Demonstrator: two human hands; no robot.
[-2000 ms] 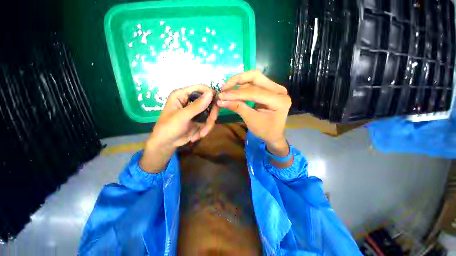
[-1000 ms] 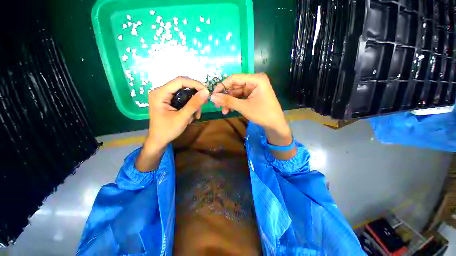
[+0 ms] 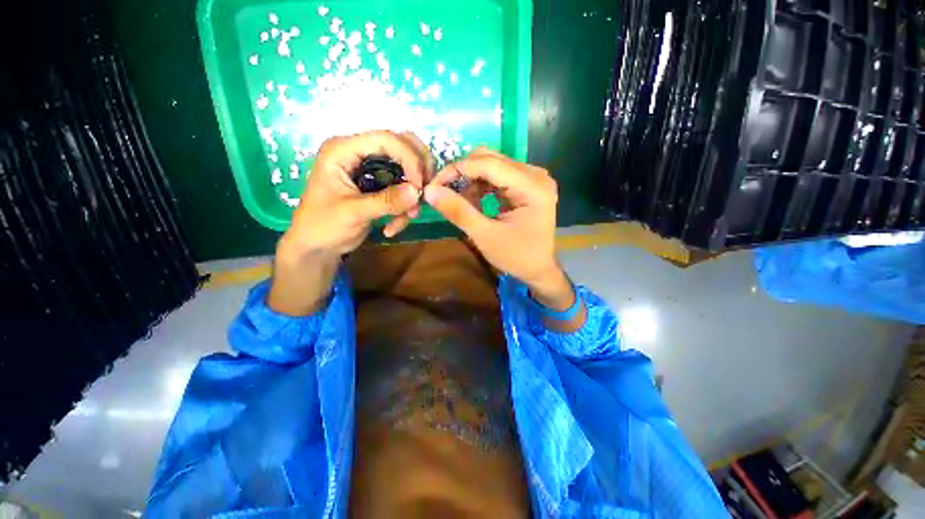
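Observation:
My left hand (image 3: 350, 193) is closed around a black rounded housing (image 3: 377, 174), whose glossy face shows between thumb and curled fingers. My right hand (image 3: 499, 208) has its thumb and index fingertips pinched, touching my left fingertips. Something tiny is at the meeting point; I cannot tell what it is or which hand holds it. Both hands are over the near edge of a bright green tray (image 3: 519, 101). Small white parts (image 3: 330, 46) are scattered in the tray, with glare in its middle.
Stacked glossy black trays stand left (image 3: 81, 203) and right (image 3: 811, 122) on the dark green bench. Blue cloth (image 3: 842, 276) lies below the right stack. A box with dark and red items (image 3: 776, 482) is on the grey floor at lower right. A blue band is on my right wrist.
My left hand has turned, so the housing's face now points more towards me. The fingertips of both hands have stayed together. The view has shifted slightly.

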